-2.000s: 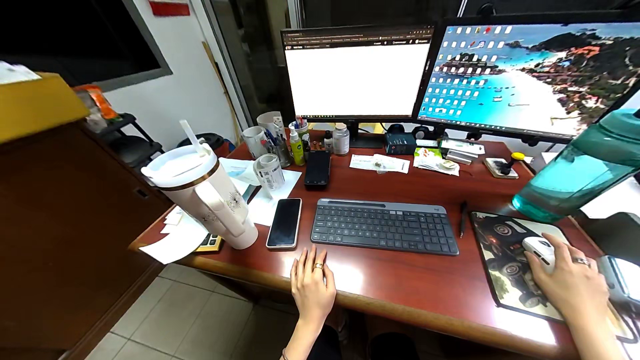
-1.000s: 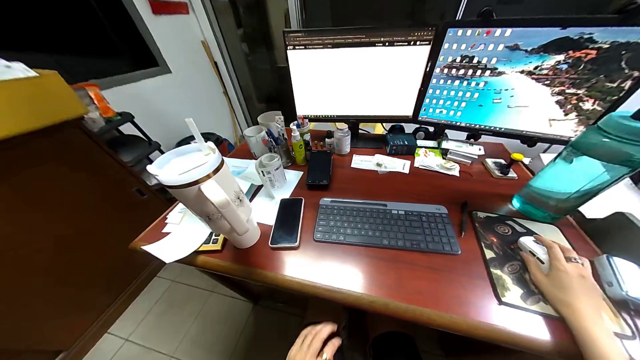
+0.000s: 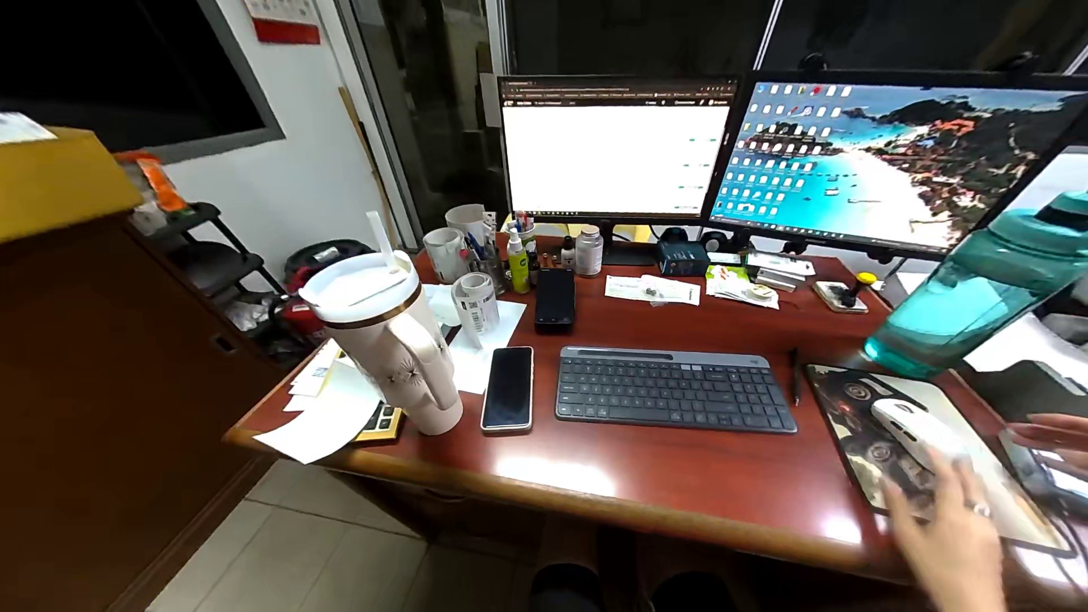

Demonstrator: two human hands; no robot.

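My right hand (image 3: 952,527), blurred and wearing a ring, is over the lower part of the patterned mouse pad (image 3: 1011,467). Its fingers are spread just below the white computer mouse (image 3: 905,425); contact with it is unclear. My left hand is out of view. Fingers of another hand (image 3: 1054,432) enter at the right edge above a grey device (image 3: 1041,467); they seem to be another person's, but the arm is hidden. Left of the pad lie a pen (image 3: 795,376) and a dark keyboard (image 3: 676,389). A smartphone (image 3: 508,388) rests left of the keyboard.
A handled tumbler with a straw (image 3: 395,365) stands at the left, near papers (image 3: 331,421) and a calculator (image 3: 381,425). A teal bottle (image 3: 960,293) is beside the pad. Two monitors (image 3: 620,157) (image 3: 884,170), cups (image 3: 446,253) and small containers (image 3: 588,251) stand at the back.
My right hand has moved back from the mouse, which it was covering. My left hand has left the desk's front edge and the view. Fingers have appeared at the right edge.
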